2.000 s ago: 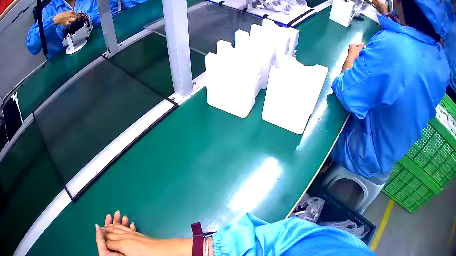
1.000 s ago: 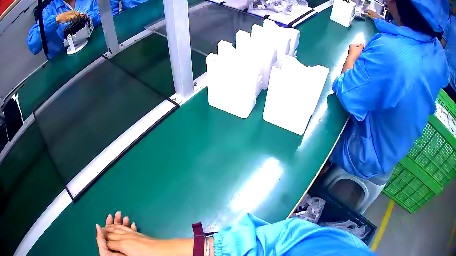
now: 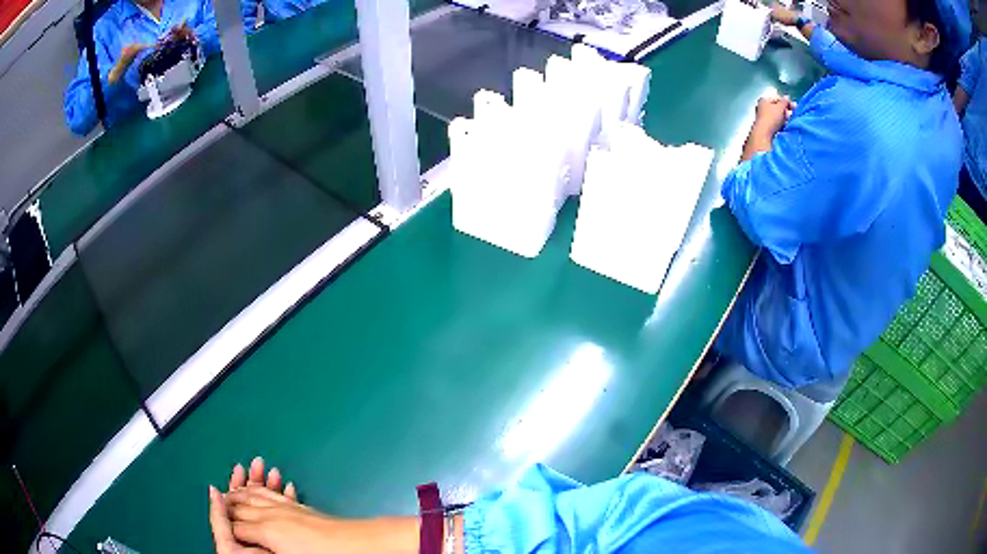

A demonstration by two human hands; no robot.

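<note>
My right hand (image 3: 276, 523) lies over my left hand (image 3: 258, 476) at the bottom left, above the green bench (image 3: 433, 368). Fingertips of my left hand show spaced apart past the right hand; its palm is hidden. No object shows in either hand, but the right fingers are partly hidden. White housing panels (image 3: 505, 179) stand upright in a row on the bench, with one wide panel (image 3: 639, 211) nearer the right edge. At the bottom left corner a thin red wire (image 3: 25, 500), a black cable and a small pale part (image 3: 115, 546) show, cut off by the frame.
A person in a blue smock (image 3: 855, 195) sits at the right edge. Across the dark conveyor (image 3: 227, 249), another person holds a white and black unit (image 3: 168, 81). A white post (image 3: 386, 108) stands between. Green crates (image 3: 920, 346) and a dark bin of bags (image 3: 758, 460) are lower right.
The red wire, black cable and pale part have appeared at the bottom left. The person on the right has raised and turned their head. My hands have hardly moved.
</note>
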